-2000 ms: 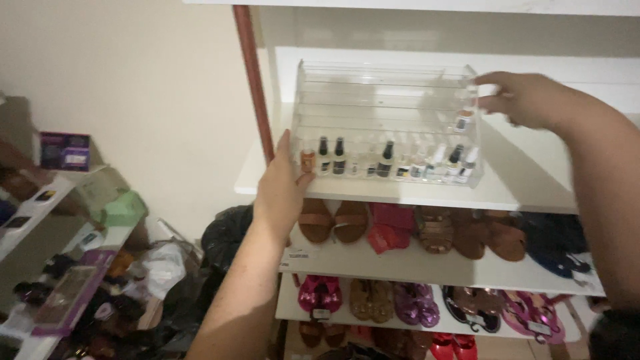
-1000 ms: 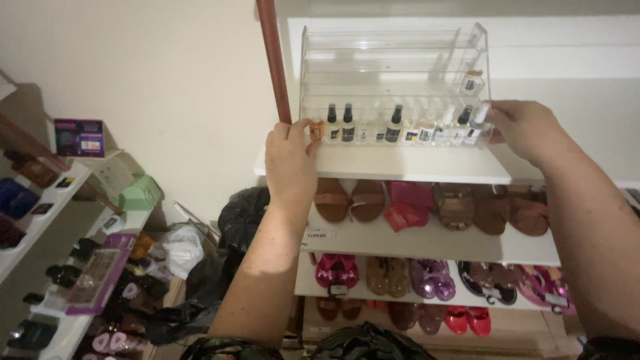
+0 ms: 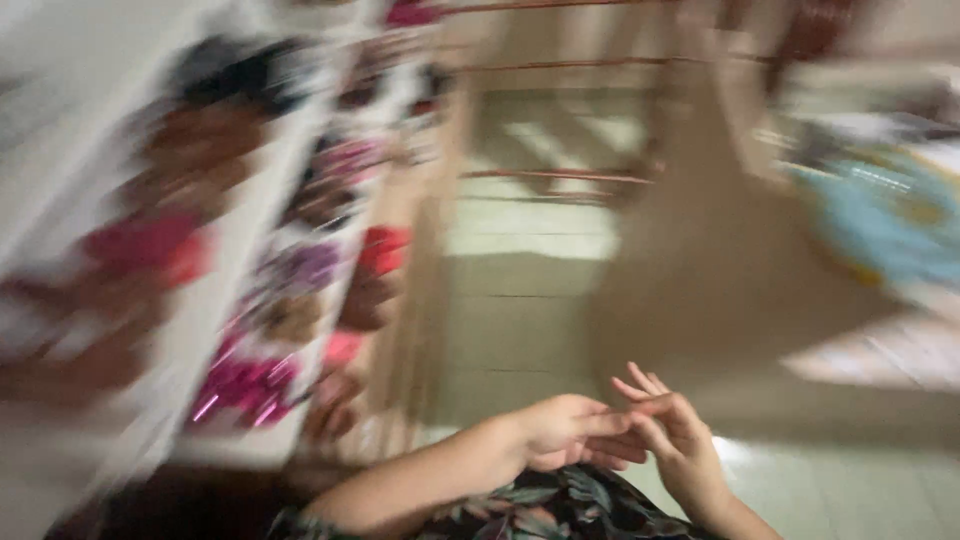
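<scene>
Both of my hands are together low in the view, in front of my dark leaf-patterned clothing (image 3: 525, 510). My left hand (image 3: 581, 435) reaches in from the left, and its fingertips touch or nearly touch the fingers of my right hand (image 3: 671, 431). No object shows in either hand. The right hand's fingers are partly spread. Beyond them lies a pale tiled floor (image 3: 525, 322). Motion blurs much of the view.
White shelves (image 3: 247, 277) with sandals run diagonally on the left, among them shiny magenta sandals (image 3: 251, 382) and red ones (image 3: 386, 247). A brown surface (image 3: 712, 300) stands right of the floor strip, with a light-blue item (image 3: 877, 217) beside it.
My hands have left the clear acrylic rack of nail polish bottles and come together near my body. The view has swung strongly away from the rack.
</scene>
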